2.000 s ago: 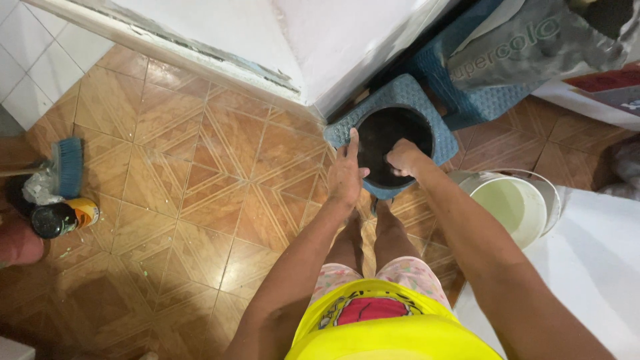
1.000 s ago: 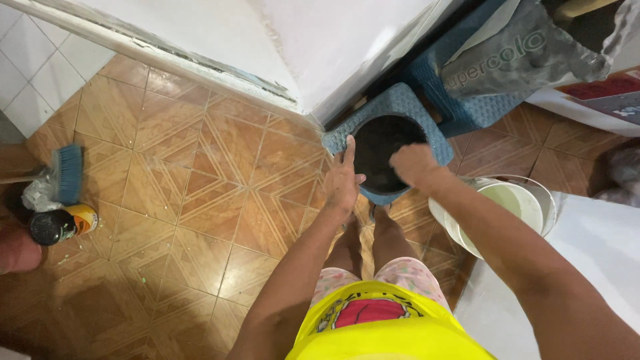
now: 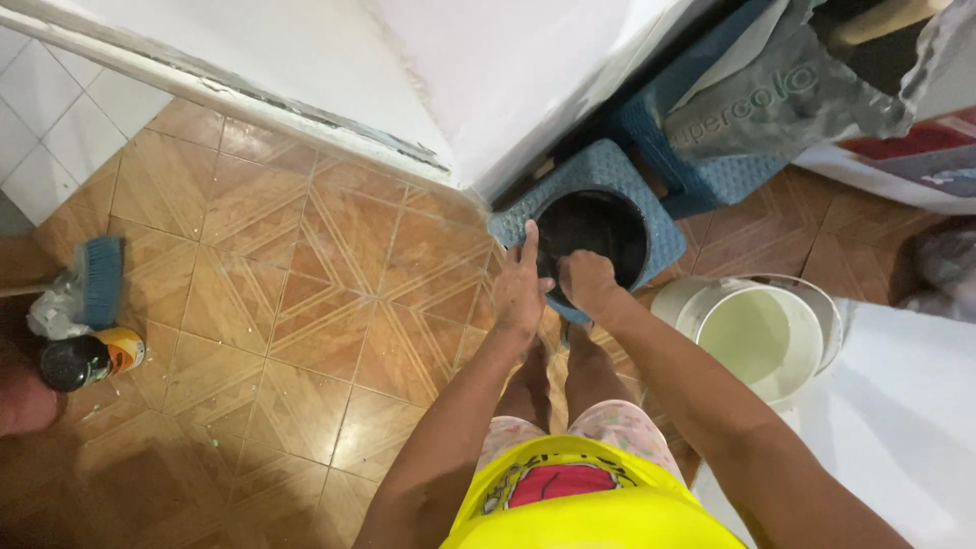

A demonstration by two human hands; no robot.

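Observation:
A round black tub [image 3: 602,221] stands on a blue textured plastic stool [image 3: 659,221] beside the wall corner. My left hand [image 3: 522,286] rests at the tub's left rim, its index finger extended along the outside and the thumb toward the rim. My right hand [image 3: 587,278] is curled over the near inside of the tub; whether it grips anything in there is hidden. The tub's inside is dark, and its contents cannot be made out. To the right of my right forearm is a white bucket [image 3: 762,343] with a wire handle and pale greenish liquid in it.
A torn grey plastic bag [image 3: 778,99] with printing lies over another blue stool [image 3: 732,179]. On the left are a blue-bristled brush [image 3: 101,280], a black-and-orange container [image 3: 91,358] and crumpled clear plastic [image 3: 57,309]. A white surface [image 3: 900,412] borders the right; a white wall [image 3: 488,69] rises ahead.
My right hand has moved within the tub, from its right side to the near side. My left hand has stayed at the left rim.

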